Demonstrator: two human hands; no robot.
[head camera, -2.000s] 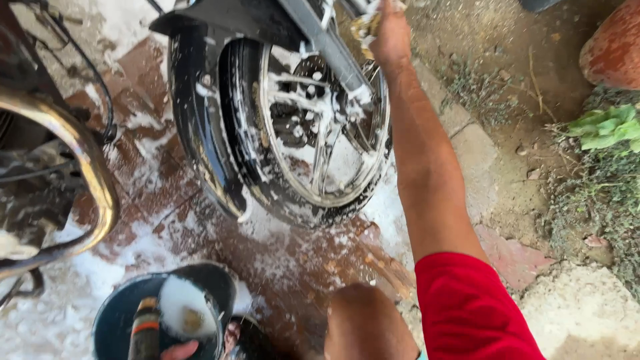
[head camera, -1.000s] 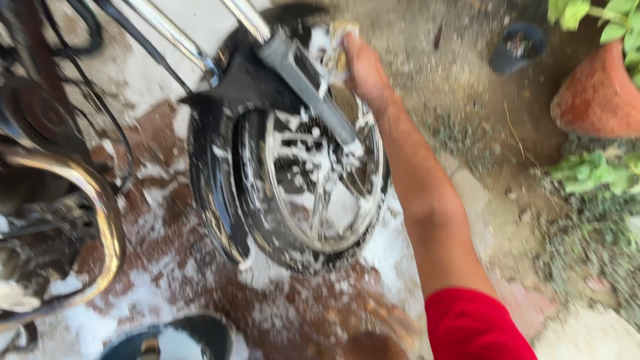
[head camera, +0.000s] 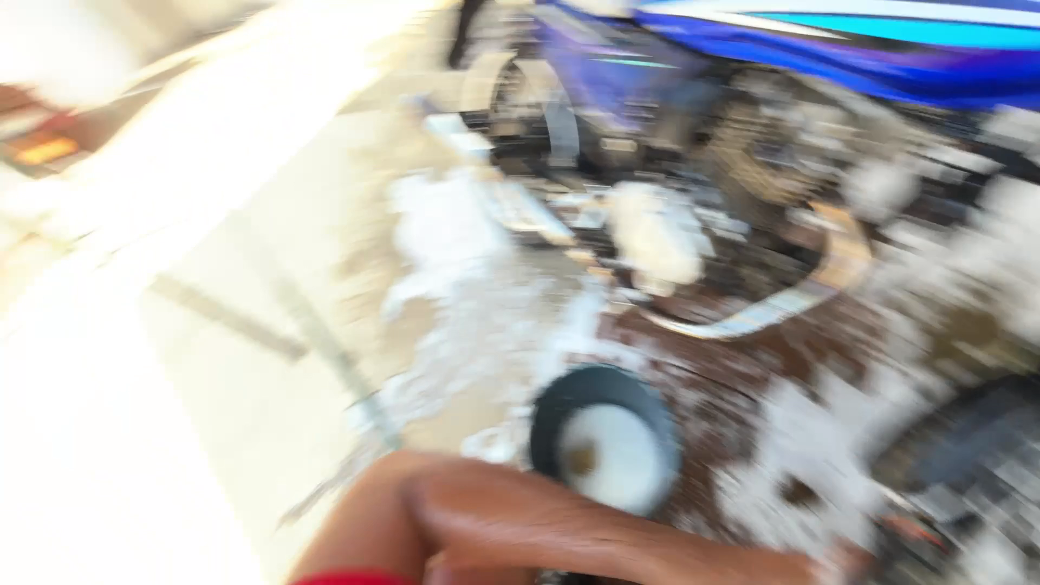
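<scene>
A bare forearm, apparently my left, crosses the bottom of the head view from a red sleeve at lower left. My left hand (head camera: 845, 562) is badly blurred at lower right, beside a dark object with an orange-red part (head camera: 918, 530); whether it grips that object is unclear. Just above the forearm stands a dark bucket (head camera: 552, 410) with white suds and a brownish spot inside. A motorcycle with blue bodywork (head camera: 853, 61) fills the upper right, its curved metal guard bar (head camera: 731, 325) low over the floor. My right hand is not in view.
White foam (head camera: 447, 219) lies on the pale paving and the wet reddish-brown floor (head camera: 715, 390). A dark curved part, apparently a wheel or fender (head camera: 959, 447), is at right. Strong sunlight washes out the left side. A red and orange thing (head camera: 41, 146) shows at far left.
The view has swung far to the left. My right hand, earlier at the front fork with a yellowish-white thing, has left the view. The bucket now shows almost whole.
</scene>
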